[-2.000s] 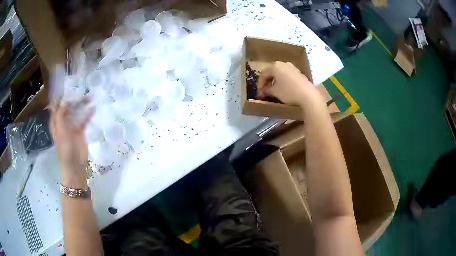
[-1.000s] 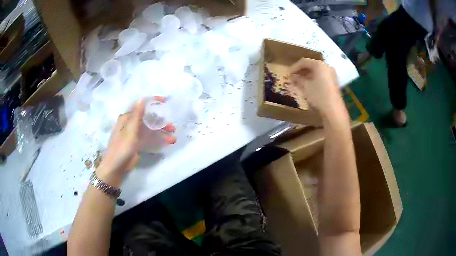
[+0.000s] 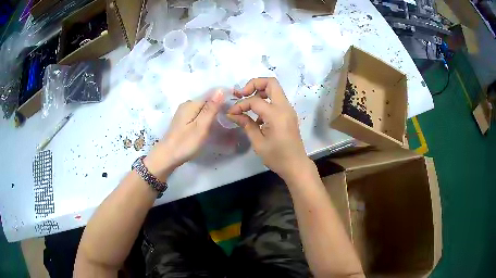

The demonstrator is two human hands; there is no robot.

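My left hand (image 3: 187, 130) holds a translucent white fan blade (image 3: 227, 115) over the front part of the white workbench. My right hand (image 3: 269, 125) is at the blade's middle, its thumb and fingertips pinched together there. Whether a tiny insert is between the fingertips is too small to tell. A heap of translucent white blades (image 3: 201, 59) lies behind the hands. The small open cardboard parts tray (image 3: 396, 87) stands to the right, with dark bits (image 3: 356, 110) piled at its left side.
A large open carton (image 3: 433, 217) stands at lower right beside my leg. At left are a clear plastic bag (image 3: 54, 89), a pale pen-like thing (image 3: 54, 132) and cardboard side boxes (image 3: 103, 46). Dark specks lie scattered on the white workbench (image 3: 117, 190). Another carton edge shows at the top.
My right hand has left the parts tray and come to the blade in my left hand. My left hand has come in from the heap's left side. The view has shifted; a passing person is gone.
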